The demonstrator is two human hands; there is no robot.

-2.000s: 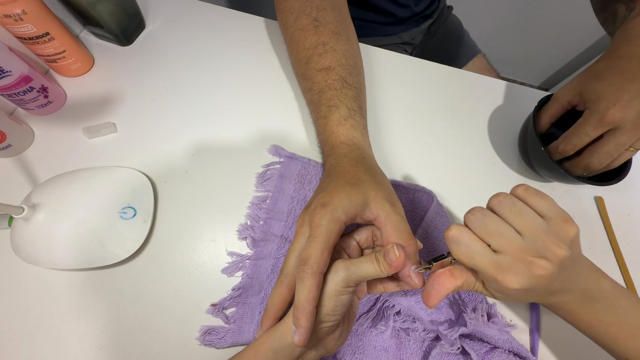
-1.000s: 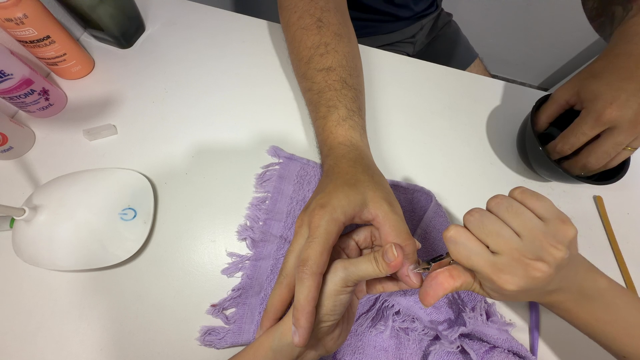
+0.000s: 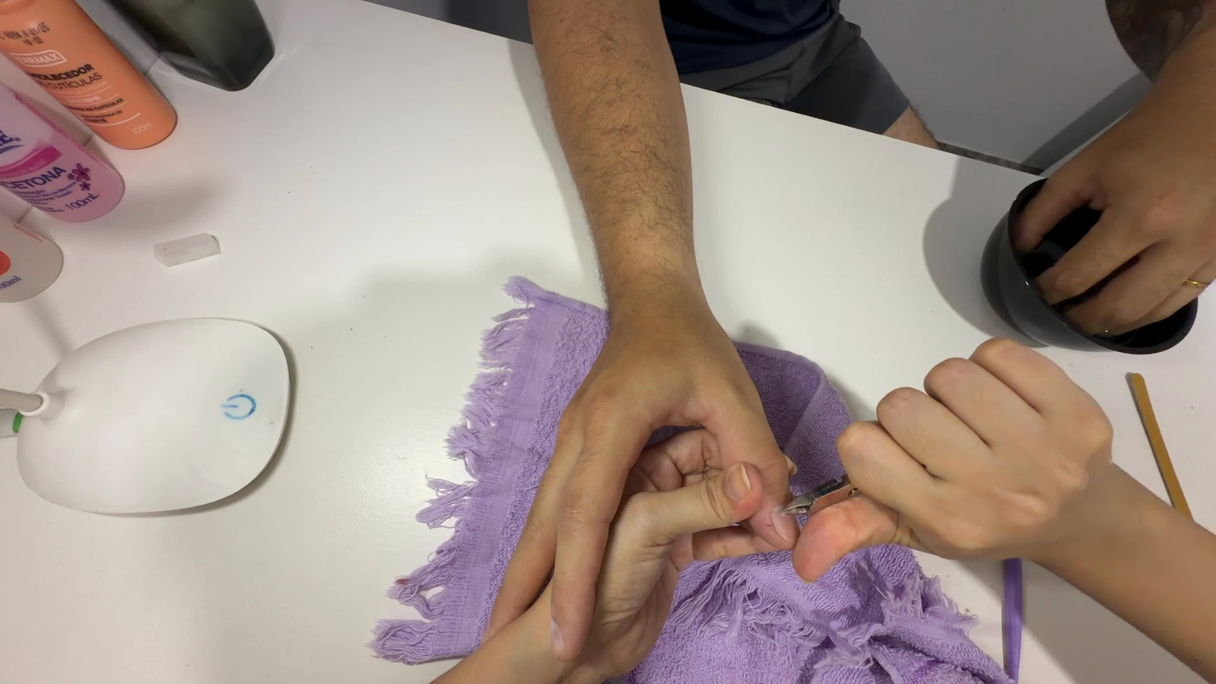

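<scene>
My left hand (image 3: 655, 541) lies under another person's hand (image 3: 655, 389) and grips one of its fingers near the tip, my thumb pressed beside it. In my right hand (image 3: 978, 456) is a metal cuticle nipper (image 3: 819, 496), its handles mostly hidden by my fingers. The nipper's jaws touch the skin beside the nail of the held finger. Beneath the hands a fringed purple towel (image 3: 532, 380) lies rumpled on the white table (image 3: 380, 190).
The person's other hand (image 3: 1130, 218) dips into a black bowl (image 3: 1007, 275) at the right. Near it lie a wooden stick (image 3: 1159, 442) and a purple strip (image 3: 1013, 608). At left are a white lamp base (image 3: 161, 418), a small translucent block (image 3: 187, 249), an orange bottle (image 3: 95, 71) and a pink bottle (image 3: 57, 161).
</scene>
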